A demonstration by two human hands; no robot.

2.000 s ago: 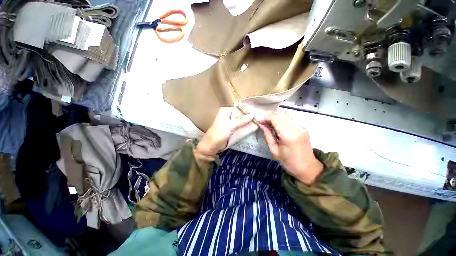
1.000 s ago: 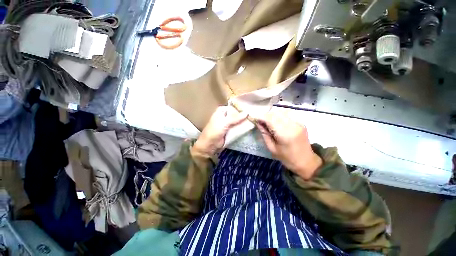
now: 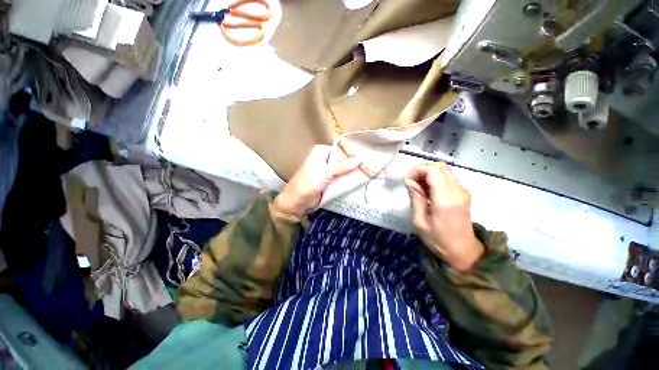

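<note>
A brown panel (image 3: 278,123) with a pale underside lies on the white table, its front edge folded up to show the pale side. My left hand (image 3: 316,178) pinches this folded edge beside a tan seam strip (image 3: 345,148). My right hand (image 3: 438,206) is to the right, off the panel, with its fingertips closed together. A very thin thread (image 3: 390,177) runs from the strip's end to my right fingertips, and a thin dark loop hangs below the strip.
The sewing machine head (image 3: 535,50) with tension knobs (image 3: 581,91) stands at the upper right. Orange-handled snips (image 3: 244,22) lie at the table's upper left. Labelled bundles (image 3: 108,54) are at the far upper left, and a tied beige bundle (image 3: 119,231) is below table level.
My right hand has moved right, away from the folded edge and my left hand, and a gap with thread now shows between them. My left hand still pinches the panel.
</note>
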